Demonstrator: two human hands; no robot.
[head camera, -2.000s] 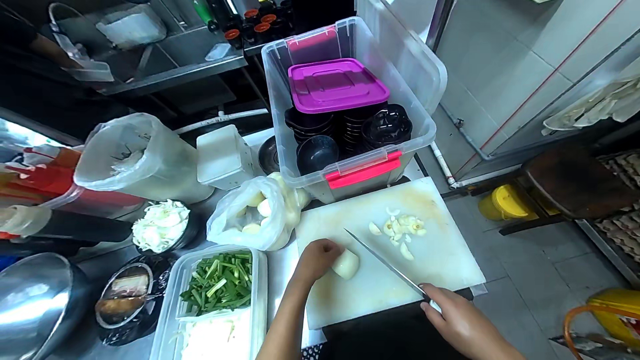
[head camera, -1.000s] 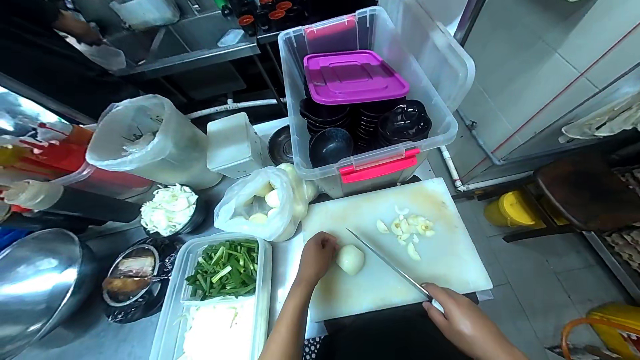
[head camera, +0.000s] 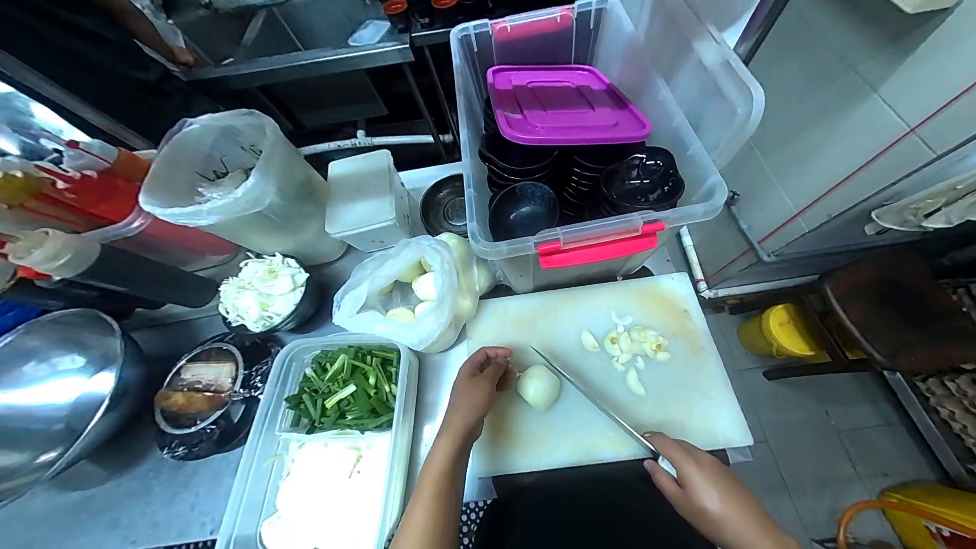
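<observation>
On the white cutting board (head camera: 579, 435) lies a peeled onion (head camera: 539, 387). My left hand (head camera: 480, 385) is just left of it, fingers bent and close together; whether a fingertip touches the onion or pinches something is unclear. My right hand (head camera: 690, 476) grips the white handle of a kitchen knife (head camera: 595, 404), whose blade points up and left across the board, its tip just above the onion. Small onion pieces (head camera: 637, 343) lie in a loose group at the board's upper right. A plastic bag of peeled onions (head camera: 404, 297) stands beyond my left hand.
A clear tub (head camera: 255, 465) holds cut greens (head camera: 347, 389) and white shreds. Behind the board is a plastic bin (head camera: 598, 259) with black bowls and a purple lid (head camera: 568, 104). Sliced onion in a bowl (head camera: 263, 293), a steel bowl (head camera: 57, 396) and sauce bottles are left. Another person's hand is upper left.
The onion was under or against my left hand's fingers two seconds ago; now it sits just right of them. My right hand keeps its hold on the knife.
</observation>
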